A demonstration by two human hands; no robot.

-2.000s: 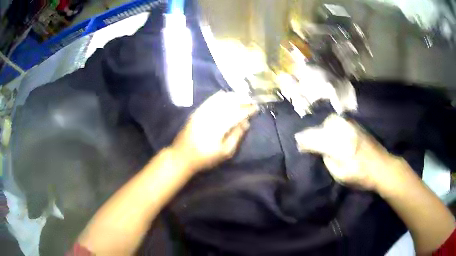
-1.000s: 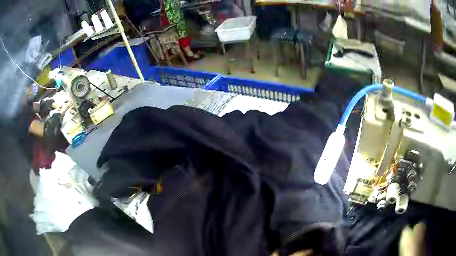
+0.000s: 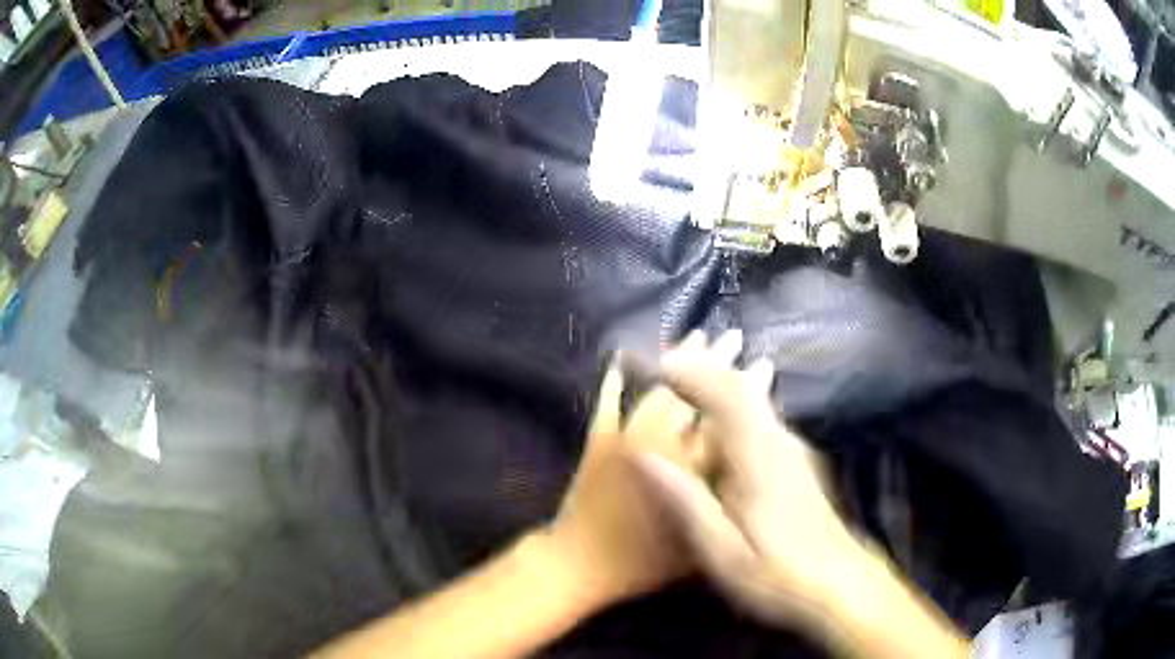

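Observation:
Dark navy-black jeans cloth (image 3: 451,283) covers most of the table and lies under the sewing machine head (image 3: 773,77). My left hand (image 3: 631,489) and my right hand (image 3: 760,476) meet over the cloth, just below the needle area (image 3: 741,232). The hands overlap and are blurred. Fingertips of both point up toward the presser area. Whether they pinch the cloth or a small item between them is hidden.
The lit machine lamp (image 3: 638,142) hangs left of the head. White tension knobs (image 3: 861,200) sit right of the needle. Blue crates (image 3: 374,32) stand behind the table. Small coloured items (image 3: 1134,476) lie at the right edge. Pale cloth (image 3: 52,489) is at the left.
The view has swung back down from the room to the cloth. Both hands are now together below the needle; two seconds ago they were apart, on either side of a seam.

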